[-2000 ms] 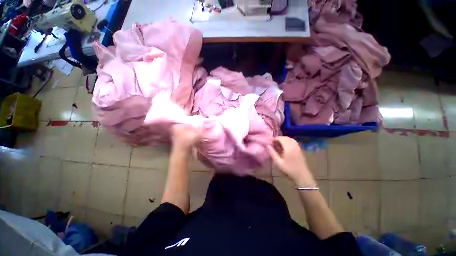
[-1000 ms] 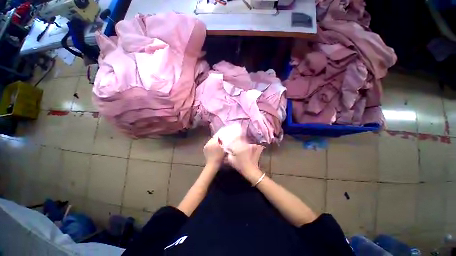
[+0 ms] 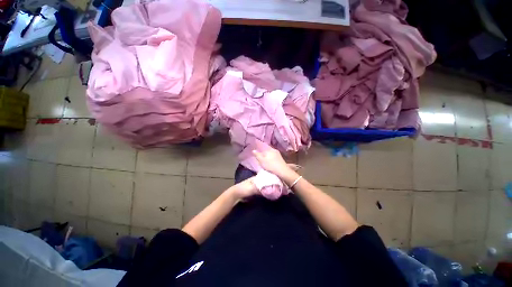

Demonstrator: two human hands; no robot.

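A pink garment piece is bunched close to my body, with part of it running up toward the centre pile. My left hand grips its lower bunched end. My right hand lies on the cloth just above, fingers over it; its grip is partly hidden. The centre pile of loose pink pieces is right in front of my hands. The left pile is a tall, light pink mound with layered edges. The right pile is darker pink and crumpled, in a blue crate.
A pale sewing table stands behind the piles, with a dark rectangle on it. A yellow crate is at the far left. A grey-white covered surface is bottom left, and bluish bags lie bottom right on the tiled floor.
The cloth spread between my hands is now bunched small near my body. My hands have come together, the left one lower and the right one above. The view has shifted slightly downward.
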